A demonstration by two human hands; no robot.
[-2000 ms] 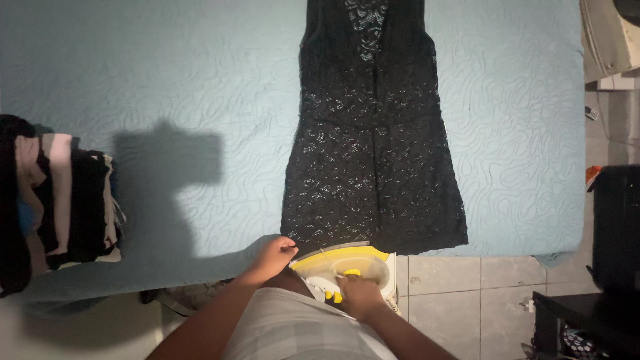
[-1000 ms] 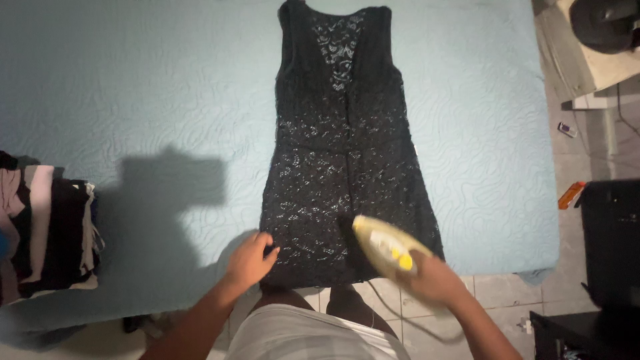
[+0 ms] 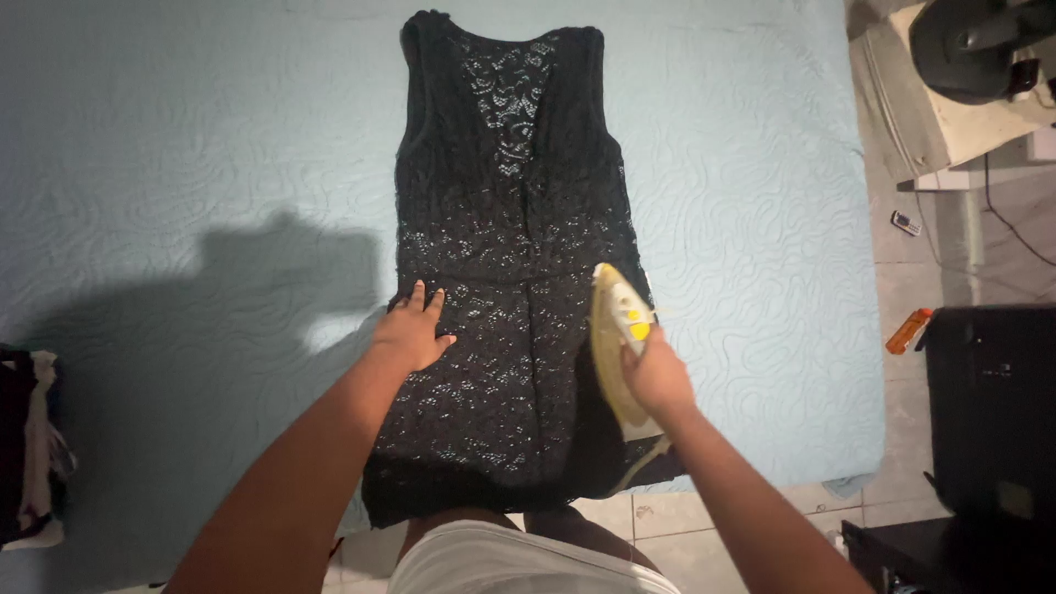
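Note:
A black sleeveless lace garment (image 3: 495, 346) lies flat on a bed with a light blue patterned cover (image 3: 742, 247). My left hand (image 3: 412, 330) rests on its left side near the waist seam, fingers spread. My right hand (image 3: 660, 378) grips the handle of a yellow and white clothes iron (image 3: 615, 346), which is over the right part of the skirt with its tip pointing up toward the waist. The iron's cord (image 3: 643, 466) trails from its rear over the hem. Whether the soleplate touches the lace cannot be told.
Folded clothes (image 3: 37, 445) are stacked at the left edge. On the right, a remote control (image 3: 906, 222) and an orange object (image 3: 908, 332) lie on the tiled floor (image 3: 676, 528). A black case-like object (image 3: 998, 412) stands beside them, below a pale piece of furniture (image 3: 965, 99).
The iron, upright near the hem two seconds ago, has been lifted and brought up over the garment's right side. My left hand has moved from the hem up to near the waist.

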